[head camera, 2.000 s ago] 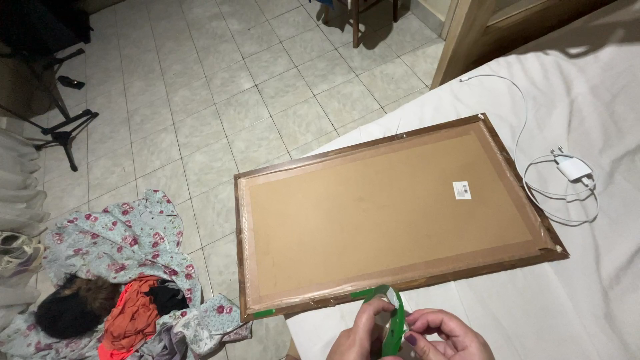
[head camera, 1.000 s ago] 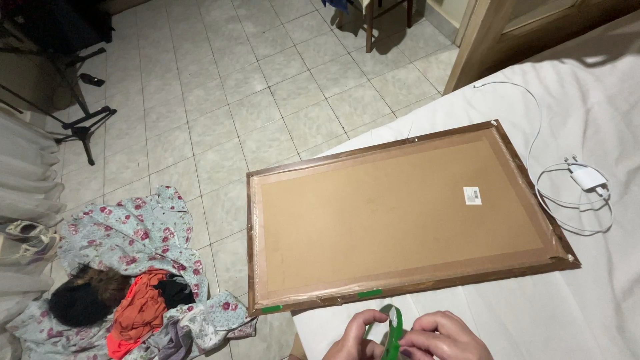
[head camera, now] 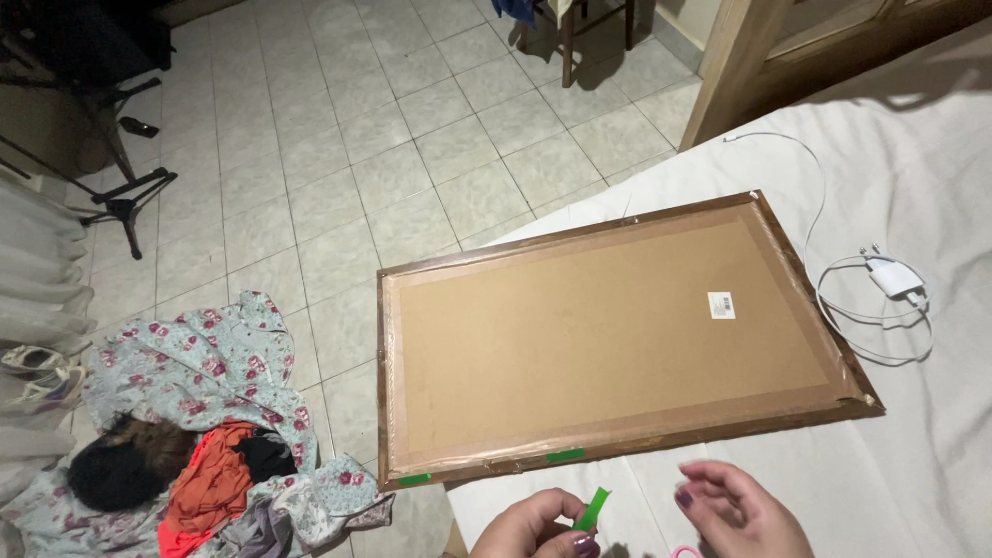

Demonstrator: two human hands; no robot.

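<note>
A wooden picture frame (head camera: 604, 325) lies with its brown backing up on the white-covered surface, its left end reaching past the edge. Clear tape runs around the backing, which bears a small label. Two green tape pieces stick to the near rail, one at the corner (head camera: 414, 480) and one farther right (head camera: 565, 455). My left hand (head camera: 535, 527), below the near rail, pinches a short strip of green tape (head camera: 593, 509). My right hand (head camera: 740, 508) is apart from it at the right, fingers slightly curled, holding nothing visible. Part of a pink loop (head camera: 686, 552) shows at the bottom edge beside it.
A white charger (head camera: 895, 277) with a coiled cable lies right of the frame on the white cloth (head camera: 938, 442). On the tiled floor at left are a floral cloth (head camera: 209, 349), orange clothing (head camera: 209, 480) and a dark furry thing (head camera: 124, 465). Black stand legs (head camera: 124, 198) stand beyond.
My hands were together around a loop of green tape; now they are apart, with a short strip in my left hand. The green piece along the near rail, under my fingers at first, shows uncovered.
</note>
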